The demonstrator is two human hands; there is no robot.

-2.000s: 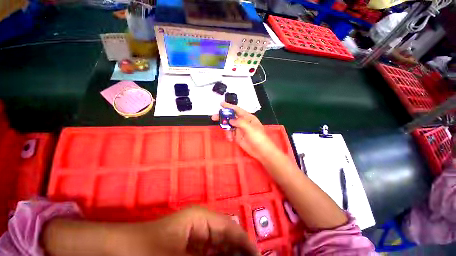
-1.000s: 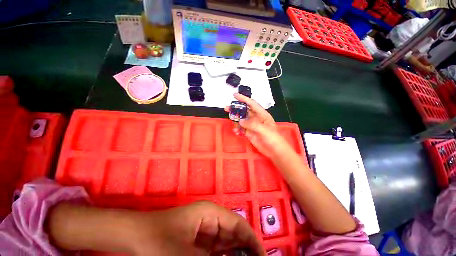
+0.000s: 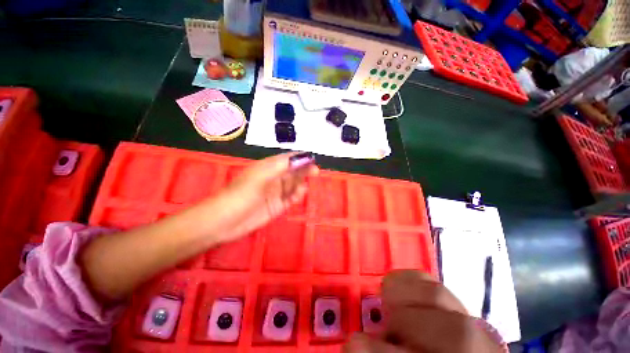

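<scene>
My left hand (image 3: 259, 196) reaches over the upper middle of the red foam tray (image 3: 257, 276), gripping a small watch body (image 3: 302, 160) at its fingertips, seen nearly edge-on. My right hand (image 3: 425, 314) is low at the tray's right side, blurred and cut off by the lower edge; whether it holds anything is hidden. A row of pink watch backs (image 3: 279, 318) with round centres lies in the tray's near pockets. Several dark watch bodies (image 3: 284, 112) lie on the white paper (image 3: 314, 141) beyond the tray.
A beige tester (image 3: 345, 62) with a lit screen stands behind the paper. A yellow ring (image 3: 219, 120) lies on pink paper at left. A clipboard (image 3: 470, 276) with a pen is at right. Stacked red trays (image 3: 72, 172) are at far left; another red tray (image 3: 470, 61) is at back right.
My right hand, earlier holding a lit watch near the paper, has drawn back to the lower right. My left hand has moved up and forward with a watch. The view has shifted.
</scene>
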